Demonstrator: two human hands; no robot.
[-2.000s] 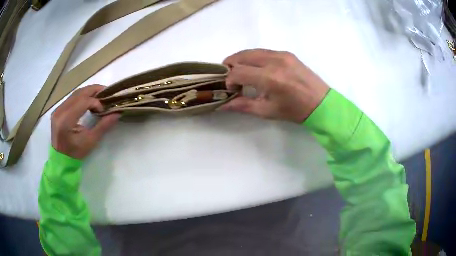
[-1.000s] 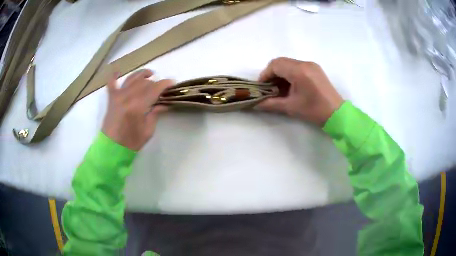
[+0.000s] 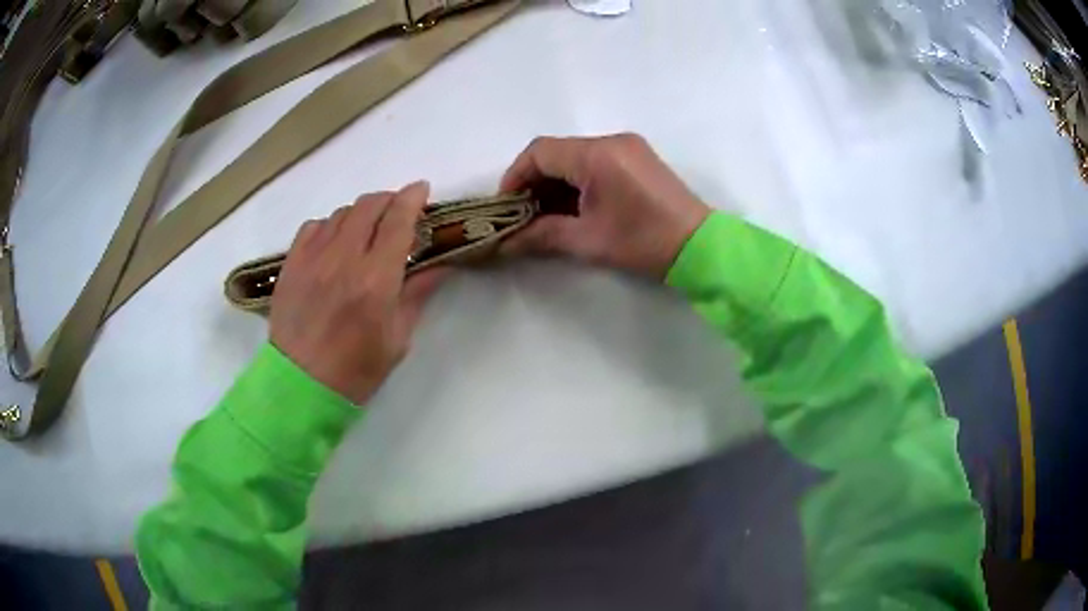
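Note:
A folded strap bundle [image 3: 483,247] of tan webbing lies on its edge above the white table, between my hands. Gold metal and a reddish-brown leather tab [image 3: 450,235] show between its layers. My left hand [image 3: 348,287] grips across the left half, with the looped left end sticking out past it. My right hand [image 3: 614,205] pinches the right end between thumb and fingers. My left hand hides part of the bundle's middle.
A long unfolded tan strap [image 3: 274,113] with a gold buckle [image 3: 424,17] crosses the table [image 3: 573,406] at upper left. Folded bundles [image 3: 212,14] lie at the top left. Crumpled clear plastic [image 3: 954,48] and gold hardware [image 3: 1059,107] are at upper right.
My left hand has moved from the bundle's left end to over its body. The bundle is pressed flatter and narrower and now tilts, left end lower. The view has shifted.

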